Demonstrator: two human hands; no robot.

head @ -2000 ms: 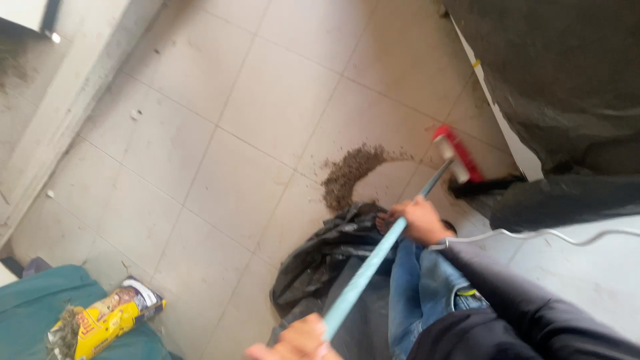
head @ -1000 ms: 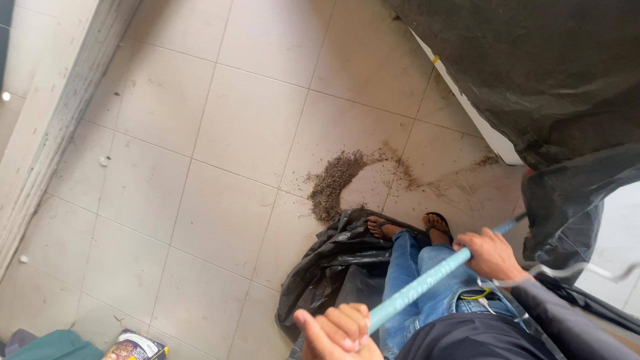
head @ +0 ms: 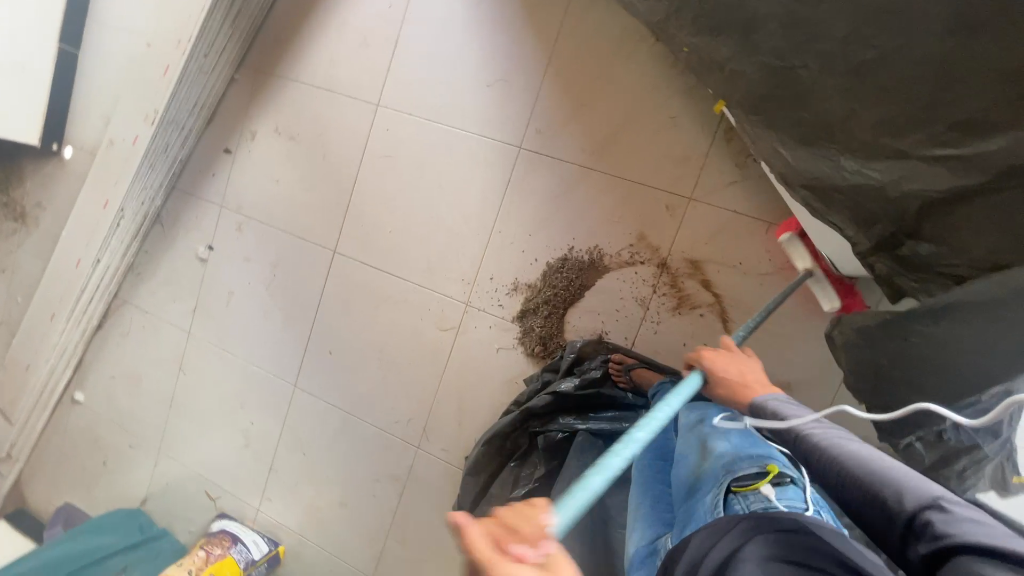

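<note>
A light-blue broom handle (head: 628, 460) slants across the front of my body. My left hand (head: 516, 540) grips its near end at the bottom of the view. Farther along, my right hand (head: 730, 373) is closed around the handle's darker part. The broom head (head: 818, 268), white with red bristles, rests at the foot of the dark plastic sheet on the right. Left of it, a curved pile of brown debris (head: 552, 308) lies on the tiled floor, with a thin smear of dirt (head: 696, 288) trailing toward the broom.
Dark plastic sheeting (head: 896, 128) hangs at the upper right. A black plastic bag (head: 520, 448) lies beside my legs, near the debris. A white cable (head: 904, 410) runs over my right forearm. A worn white beam (head: 120, 216), a teal cloth (head: 104, 548) and a yellow-and-blue packet (head: 228, 552) lie left.
The broom head, out of sight behind the sheeting a second ago, shows again at the sheet's edge. Both hands have stayed on the handle. Dirt is now smeared right of the pile, unlike two seconds ago.
</note>
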